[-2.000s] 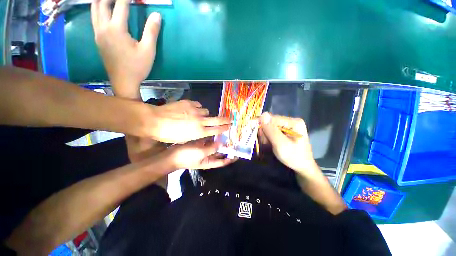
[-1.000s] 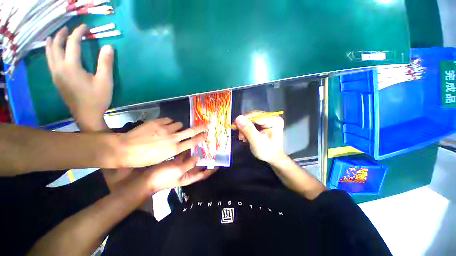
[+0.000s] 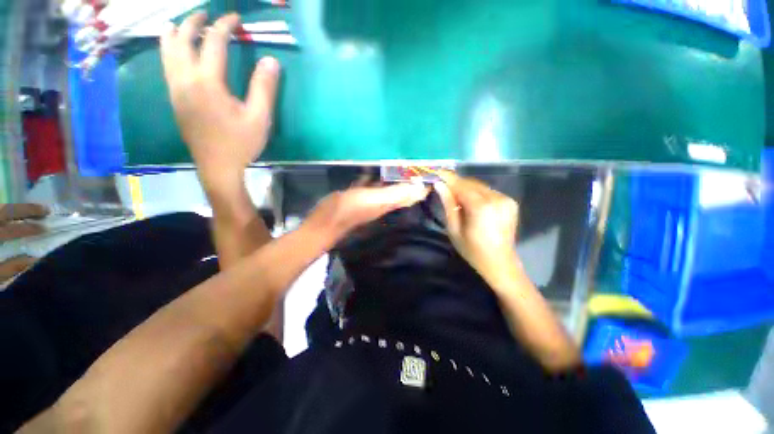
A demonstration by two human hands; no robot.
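My left hand (image 3: 219, 106) lies open on the green bench top (image 3: 407, 93) at the upper left, with its fingers spread. My right hand (image 3: 485, 219) is just below the bench edge, its fingertips at the right end of a clear plastic bag (image 3: 411, 173) with orange-red contents. Only a narrow strip of the bag shows. Blur hides whether my right fingers grip it or hold a small yellow piece. Another person's hand (image 3: 373, 203) reaches to the bag from the left. White leads with red bands (image 3: 265, 32) lie beyond my left fingertips.
The other person's forearm (image 3: 195, 314) crosses from the lower left, and more fingers (image 3: 19, 229) show at the far left. At right are a large blue box (image 3: 721, 254) and a small blue box (image 3: 670, 369) with orange-red bits. A blue tray (image 3: 751, 21) is upper right.
The bag has shrunk to a strip near the bench edge. One of the other person's hands has left it. My right hand has moved closer to the bag; the view has shifted.
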